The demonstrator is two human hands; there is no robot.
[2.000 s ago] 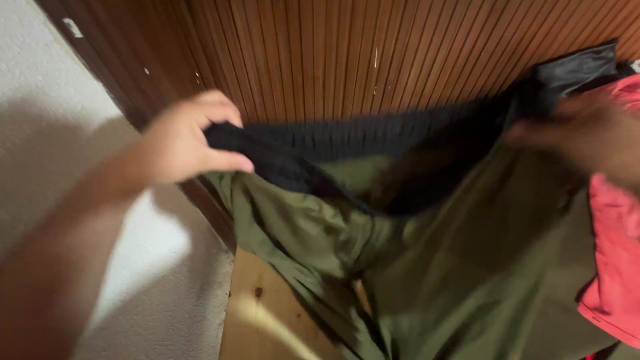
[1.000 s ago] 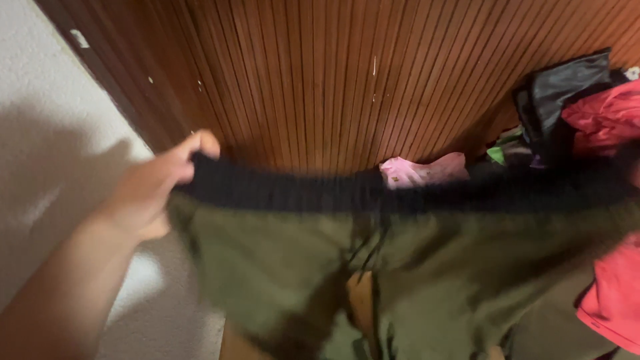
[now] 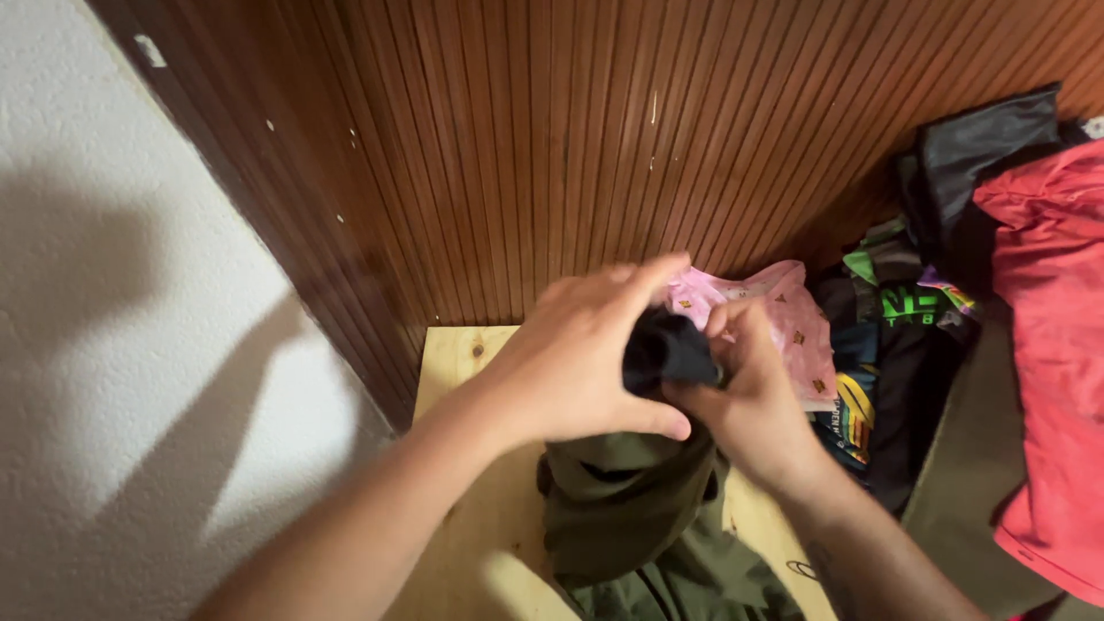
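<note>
Olive-green trousers (image 3: pixel 621 509) with a black elastic waistband (image 3: pixel 664 349) hang bunched between my hands, their lower part over a light wooden board. My right hand (image 3: pixel 750 388) pinches the gathered waistband between thumb and fingers. Around the left side of the band curves my left hand (image 3: pixel 586 358), thumb and fingers apart; whether its hidden palm bears on the cloth cannot be told. Just behind the hands lies a pink printed garment (image 3: pixel 798 336).
The pale wooden board (image 3: pixel 466 517) meets a brown slatted wood panel (image 3: pixel 535 155). A white textured wall (image 3: pixel 103 216) stands at left. At right are a red garment (image 3: pixel 1052 345), dark printed clothes (image 3: pixel 914 371), a black glossy item (image 3: pixel 975 147) and an olive cloth (image 3: pixel 975 483).
The waistband, stretched wide between both sides before, is now gathered together. My left hand has moved right and my right hand has come in toward it. More of the board and pink garment shows.
</note>
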